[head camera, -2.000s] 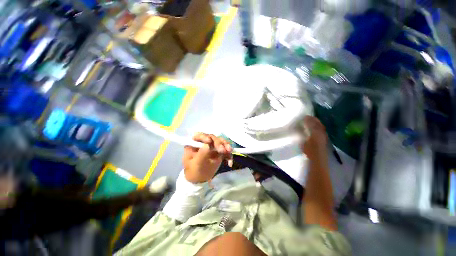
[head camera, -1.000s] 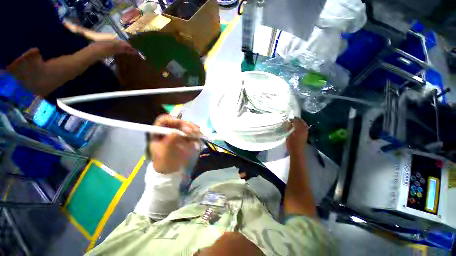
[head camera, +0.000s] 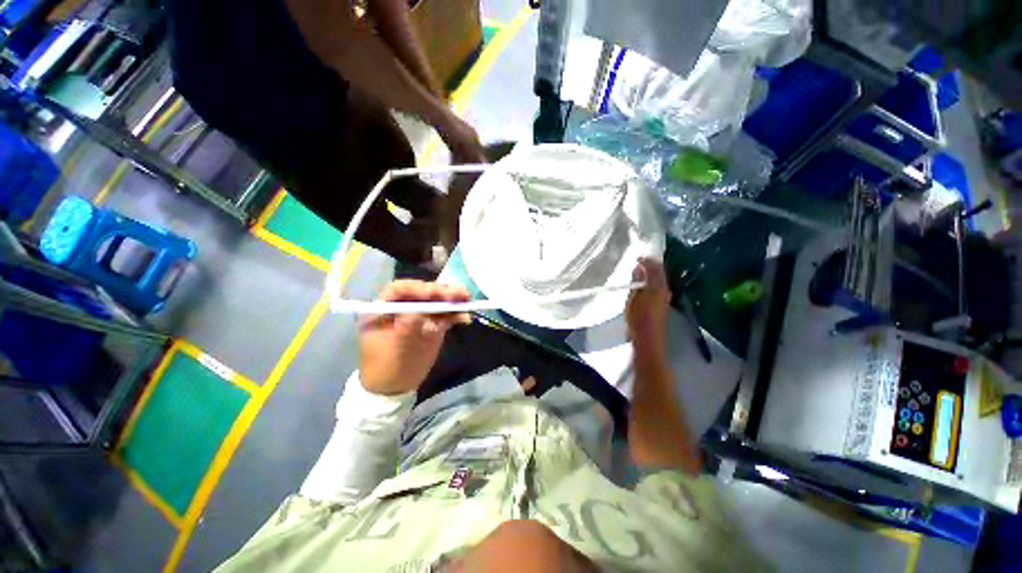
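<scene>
A thick round coil of white tubing (head camera: 560, 224) lies in front of me on the workbench, loose strands crossing its middle. A strand of white tubing (head camera: 345, 255) makes an angular loop out to the left of the coil. My left hand (head camera: 406, 336), with a white covering on the forearm, grips the lower run of this loop between fingers and thumb. My right hand (head camera: 648, 293) is at the coil's right lower edge, closed around the end of the strand that crosses the coil's near side. Its fingertips are partly hidden.
A machine (head camera: 863, 392) with a keypad stands at right. A green item (head camera: 742, 293) and a crumpled clear bag (head camera: 717, 185) lie beyond the coil. A person in dark clothes (head camera: 269, 101) leans in at upper left. A blue stool (head camera: 118, 252) stands on the floor at left.
My left hand has moved a little right, and the loop is shorter and more angular. The other person has moved right, close to the coil. The round green-brown disc is no longer distinct.
</scene>
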